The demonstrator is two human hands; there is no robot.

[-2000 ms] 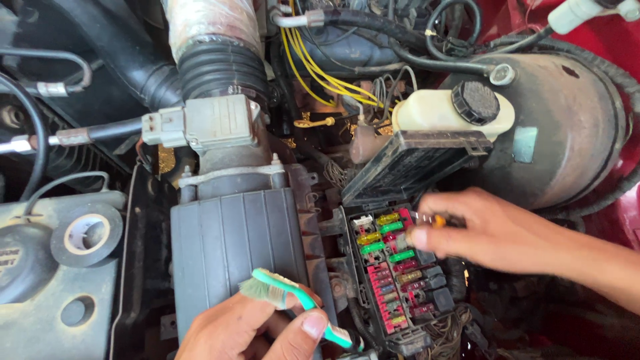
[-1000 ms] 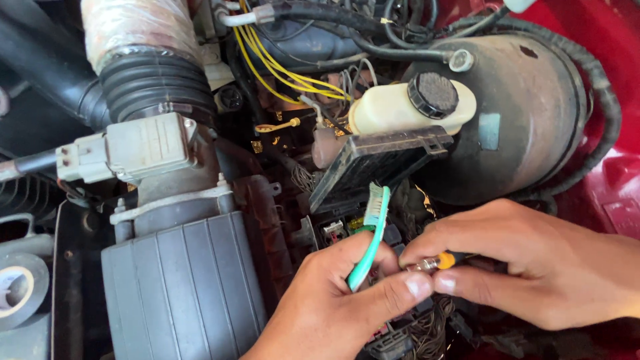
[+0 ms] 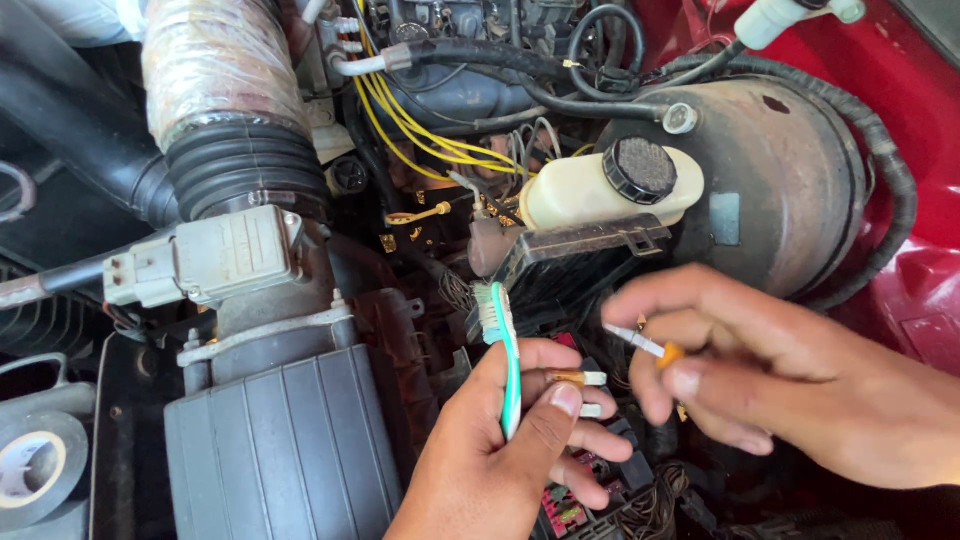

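Note:
My left hand [image 3: 525, 435] holds a teal-and-white toothbrush [image 3: 511, 360], its bristles up, and pinches a small blade fuse [image 3: 576, 377] with an amber body between thumb and fingers. The fuse's metal prongs point right. My right hand [image 3: 735, 367], just to the right, grips a small tool with an orange handle [image 3: 670, 355] and a thin metal tip aimed at the upper left; its exact kind is unclear. Beneath my left hand lies the fuse box [image 3: 562, 510], mostly covered, with some coloured fuses showing. Its black cover [image 3: 577, 255] stands tilted open behind.
A ribbed air filter housing [image 3: 277, 450] is at left, with a roll of tape [image 3: 64, 450] beyond it. A cream fluid reservoir [image 3: 574, 191] with black cap and a round brake booster [image 3: 787, 180] stand behind my hands. Yellow wires [image 3: 420, 142] cross the upper middle.
Two seconds ago my right hand was over the fuse box; one second ago both hands met at the tool. Now they are apart, and the amber fuse shows in my left hand.

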